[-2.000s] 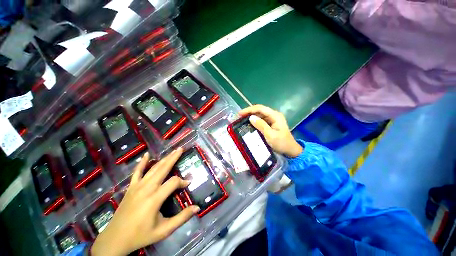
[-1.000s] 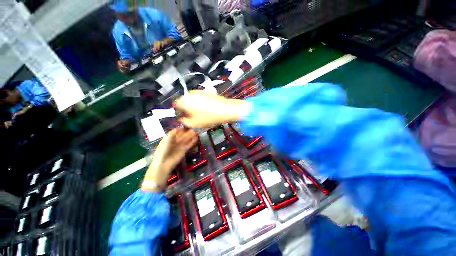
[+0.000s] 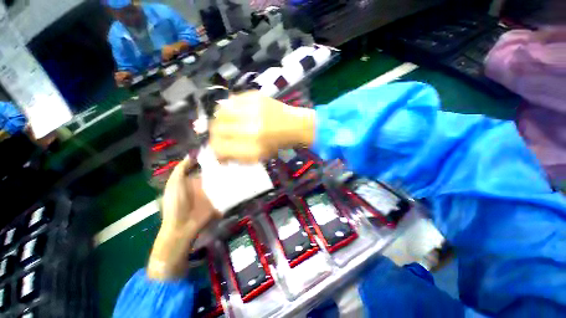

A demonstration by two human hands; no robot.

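My left hand (image 3: 183, 208) is at the left of the clear blister tray (image 3: 291, 273), touching a white sheet (image 3: 233, 183) at its left edge. The sheet is plain and blurred; any print cannot be told. My right hand (image 3: 257, 127) is over the sheet's upper edge, fingers closed and blurred, with the fingertips hidden. Both hands appear to hold the sheet above the tray. Below it, red-and-black phones (image 3: 288, 233) lie in the front row, several with white labels in their backs. One phone (image 3: 375, 202) lies tilted at the tray's right end.
Stacked trays with white flaps (image 3: 273, 77) stand beyond the working tray. Dark trays of phones (image 3: 28, 248) are at the left, more dark trays (image 3: 456, 46) at the far right. A co-worker in blue (image 3: 152, 37) sits across, and a pink sleeve (image 3: 521, 65) is at right.
My hands have left the phones in the tray, and a white sheet is now between them above it. The head view has turned up towards the line.
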